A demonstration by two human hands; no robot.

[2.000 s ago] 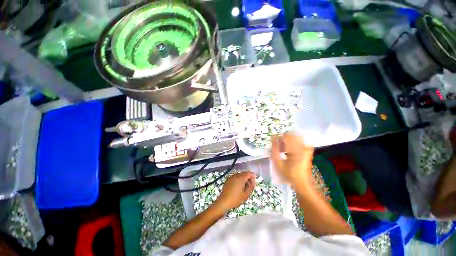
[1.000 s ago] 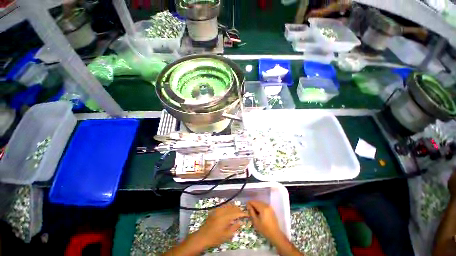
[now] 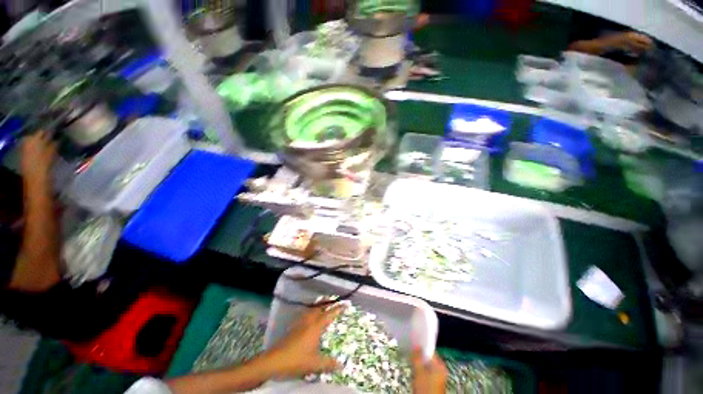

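Observation:
A whitish lap tub [image 3: 397, 306] holds many small white and green components [image 3: 361, 346]. My left hand [image 3: 307, 342] lies over the left part of the tub, fingers spread against the components; I see nothing held in it. My right hand [image 3: 428, 373] is at the tub's right edge, blurred and cut off by the bottom of the picture; its fingertips are unclear. The assembly machine [image 3: 316, 231] stands on the bench behind the tub, with black cables hanging in front.
A larger white output tub [image 3: 539, 285] with scattered pieces stands right of the machine. A steel bowl feeder [image 3: 331, 127] is behind. A flat blue lid [image 3: 189, 204] and red stool [image 3: 142, 331] are left. Another person's arm [image 3: 38, 215] shows at far left. Green crates flank the lap tub.
The view has turned and tilted. My hands, close together over the lap tub a second ago, are now apart, left hand at its left side and right hand at its right edge.

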